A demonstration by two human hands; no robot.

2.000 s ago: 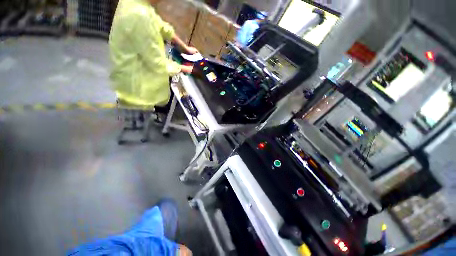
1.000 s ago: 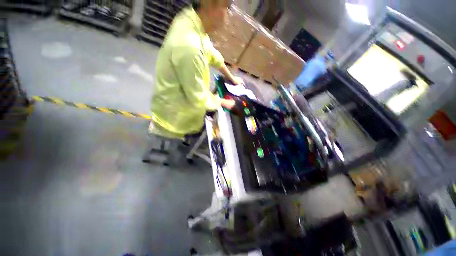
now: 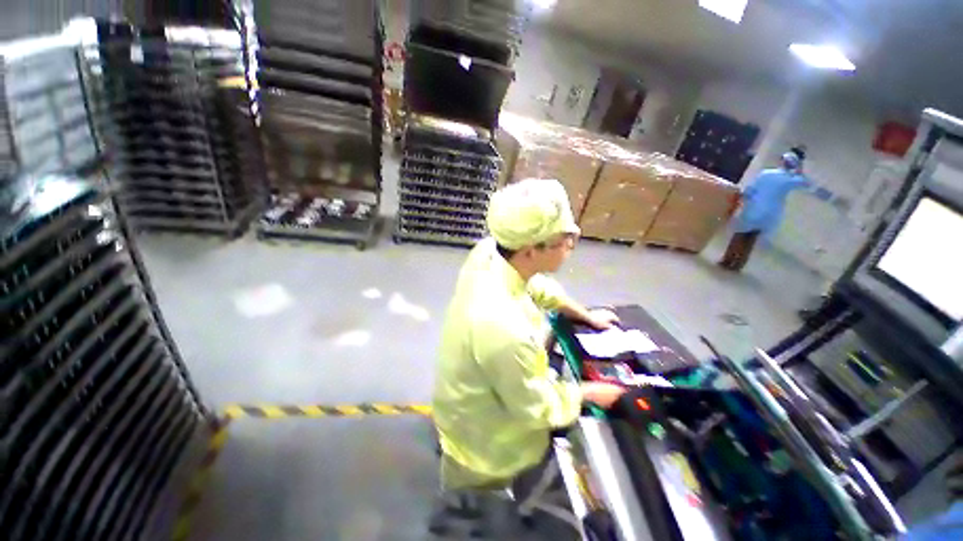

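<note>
Neither of my hands is in view. Nearest in front of me, at the lower right, is a black test fixture (image 3: 729, 449) on a white stand (image 3: 610, 476). It has a small red light and a green button at its front left. Its right side and lower edge are blurred. A person in a yellow-green smock and cap (image 3: 496, 370) sits at its left end, with one hand by the fixture and the other on white paper (image 3: 616, 341). A bit of blue cloth shows at the lower right edge.
A tall rack trolley (image 3: 85, 391) stands at the left. More racks (image 3: 449, 185) and wrapped cartons (image 3: 591, 185) stand at the back. A person in blue (image 3: 769, 201) stands farther off. Yellow-black tape (image 3: 327, 410) crosses the floor. A monitor cabinet (image 3: 929, 254) is at the right.
The view has swung left and up. The near fixture with red and green buttons and my blue-clothed leg have left the picture. Racks, cartons and the far person have come into view.
</note>
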